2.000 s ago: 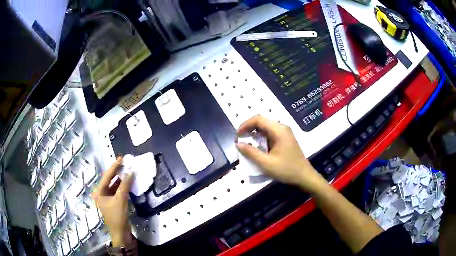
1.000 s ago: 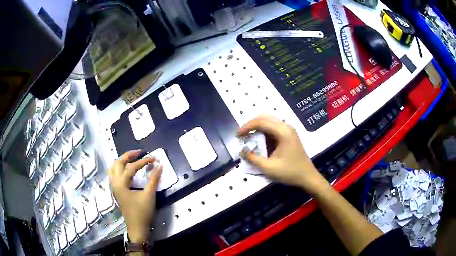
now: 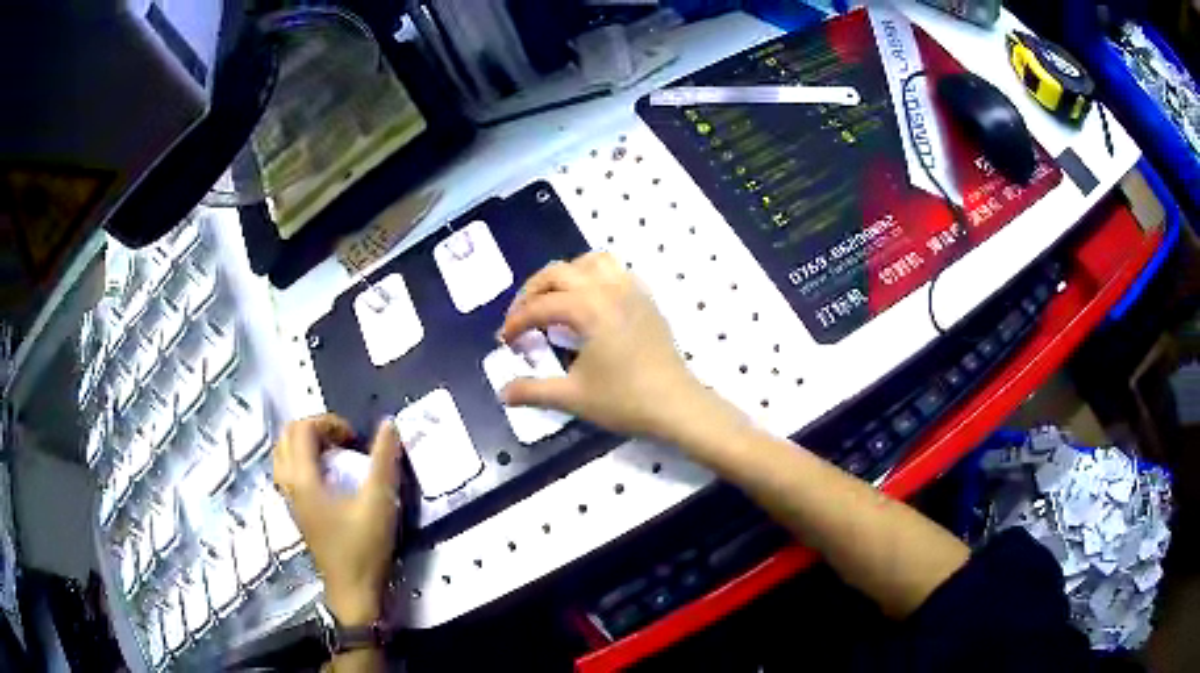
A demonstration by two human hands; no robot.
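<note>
The flat black fixture (image 3: 395,394) lies in front of me, with white rounded workpieces showing in its pockets. Two are in the far pockets, and one white workpiece (image 3: 440,443) is in the near left pocket. My right hand (image 3: 599,345) is over the near right pocket, its thumb and fingers at white pieces there. The fingers partly cover that pocket. My left hand (image 3: 340,493) is at the fixture's left edge, its fingers closed around white pieces, partly hidden by the hand.
A clear tray with rows of shiny parts (image 3: 198,447) is at left. A mouse pad (image 3: 790,171) with a steel ruler (image 3: 750,96) and black mouse (image 3: 984,125) is at upper right. A tape measure (image 3: 1050,76) is beyond. Grey-white scraps (image 3: 1086,526) fill a blue bin at lower right.
My right hand has moved left from the table beside the fixture to the near right pocket. My left hand has moved off the near left pocket, where a white workpiece now shows fully.
</note>
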